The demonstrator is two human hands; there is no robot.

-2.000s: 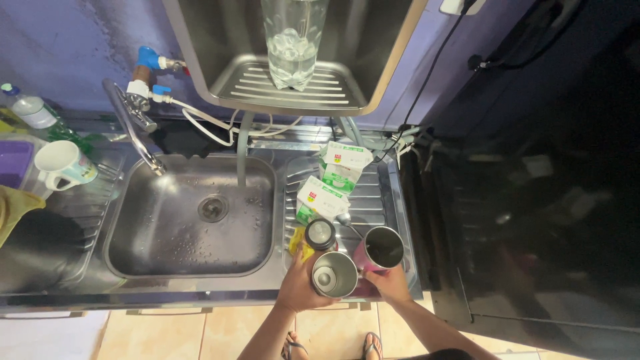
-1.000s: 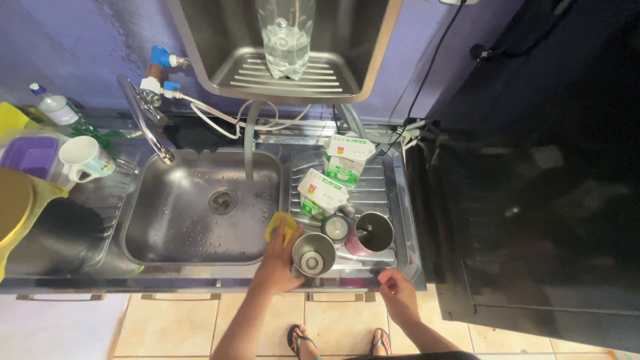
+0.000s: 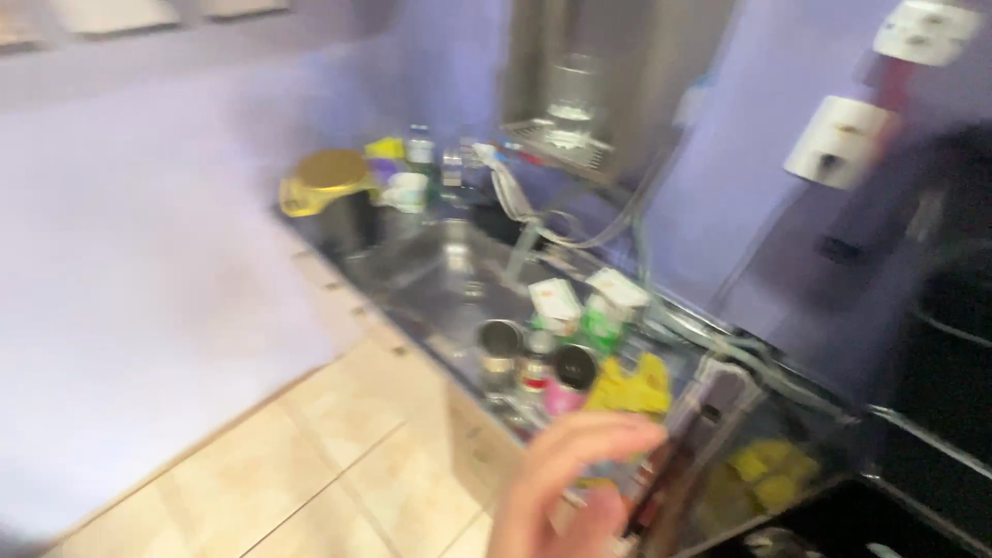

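Observation:
The view is blurred. My left hand reaches up from the bottom edge, fingers curved to the right and apart from the thumb, with nothing seen between them. Just beyond the fingertips is a yellow cloth or sponge, beside a pink cup with a dark inside. Left of that cup stand a small lidded container and a metal cup. Two white and green cartons stand behind them. My right hand is out of view.
A steel sink lies left of the cups. Farther left are a white mug and a dark pot. A clear vessel sits on a slatted tray behind. At right are wall sockets and more yellow items.
The view has swung strongly. My left hand no longer holds the yellow cloth or sponge; a yellow one now shows right of the pink cup. My right hand has left the view.

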